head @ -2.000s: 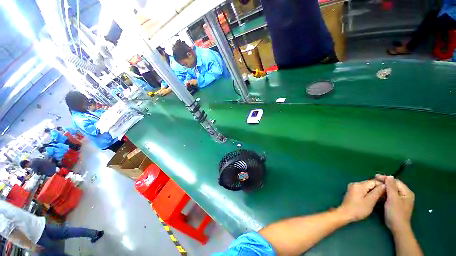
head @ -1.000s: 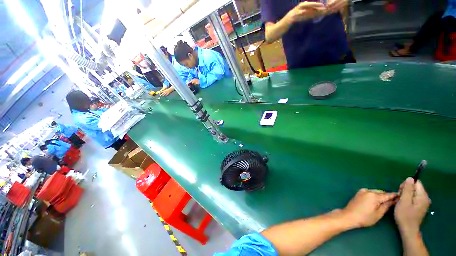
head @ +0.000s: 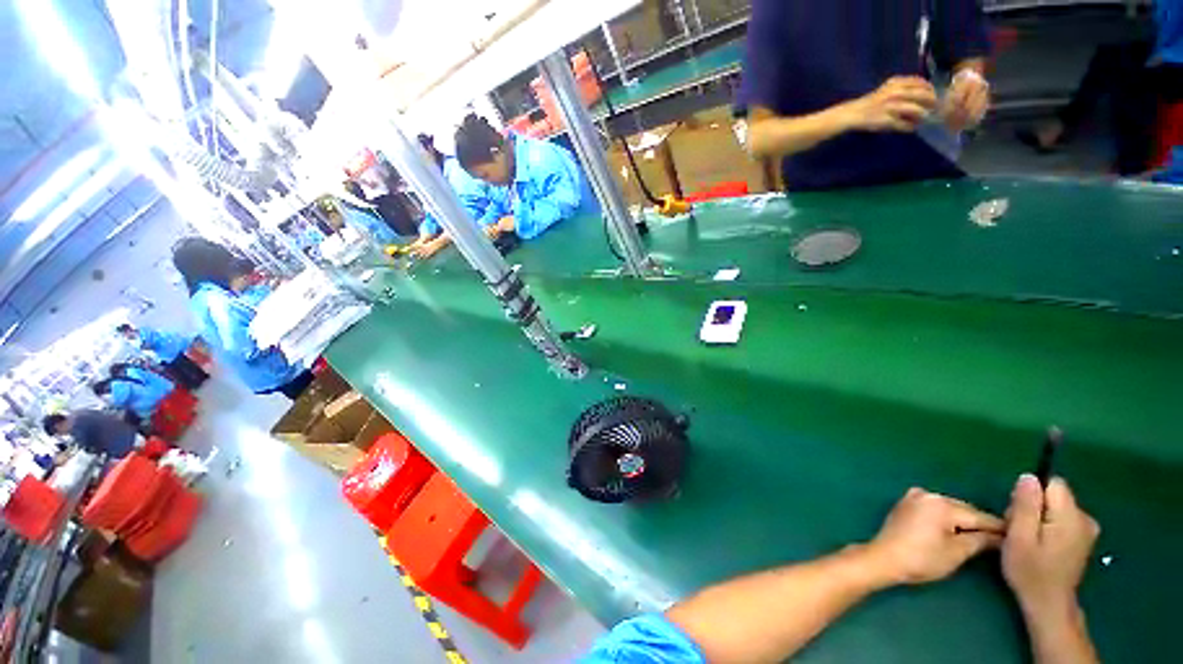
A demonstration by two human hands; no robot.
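My right hand is closed around a thin dark pen-like tool, whose far end sticks up past the fingers. My left hand is beside it, fingertips pinched on a small dark piece. The fingers hide most of this piece, so what it is cannot be told. The two hands meet or nearly meet at the fingertips, over the green bench surface.
A black desk fan stands left of my hands. A white device and a small dark unit lie on the belt. Metal posts rise at left. Across are a grey disc and a person in dark clothes.
The white device and small dark unit have moved right along the belt. The dark tool now points more upright from my right hand. The person across has come into fuller view with both hands raised.
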